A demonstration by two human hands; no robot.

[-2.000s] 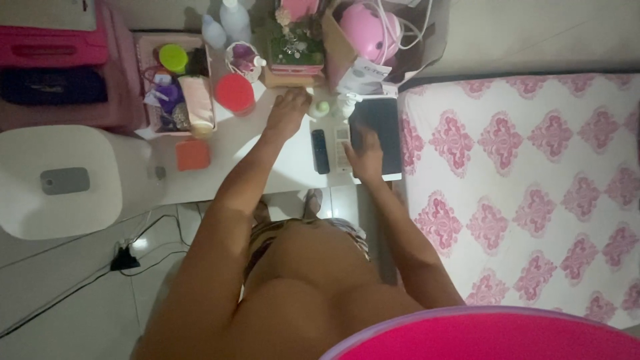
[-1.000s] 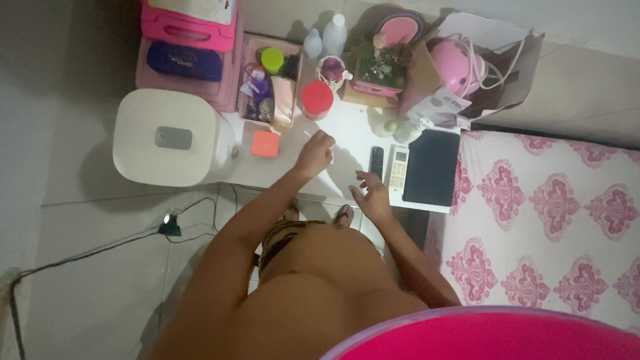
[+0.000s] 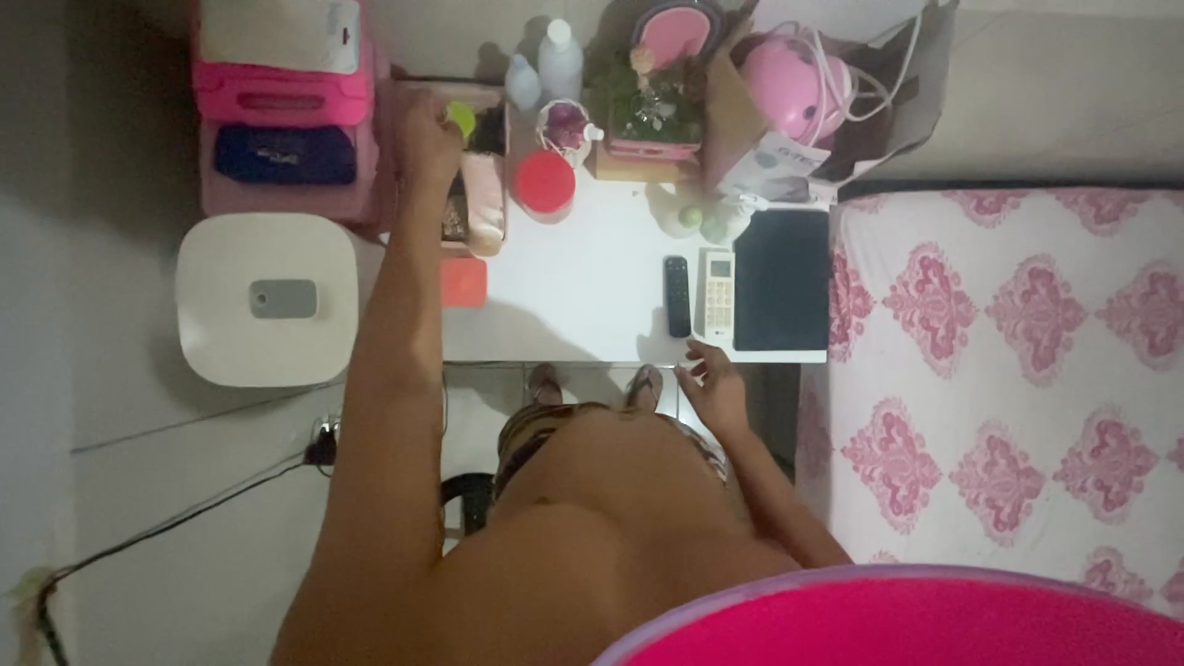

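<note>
My left hand (image 3: 430, 139) reaches over the left side of a pink organizer box (image 3: 502, 176), beside a lime-green round lid (image 3: 461, 118). Its fingertips are blurred, and whether they hold anything is unclear. In the box lie a pale pouch (image 3: 484, 196) and dark small items. An orange square object (image 3: 463, 282) lies just below the box, near my left forearm. My right hand (image 3: 717, 384), fingers apart and with nothing in it, hovers at the front edge of the white table (image 3: 573, 287), just below a black remote control (image 3: 677, 296) and a white remote control (image 3: 719, 293).
A red-lidded jar (image 3: 545, 183), bottles (image 3: 561, 65) and a plant pot (image 3: 654, 148) stand toward the back. A paper bag (image 3: 888, 120) holds a pink appliance (image 3: 795, 88). A dark flat panel (image 3: 782, 280) lies beside a patterned mattress (image 3: 999, 370). A white bin (image 3: 266, 351) stands left; cables (image 3: 185, 518) cross the floor.
My left hand has moved left from the middle of the table to the organizer box. My right hand has drawn back from beside the white remote to the table's front edge.
</note>
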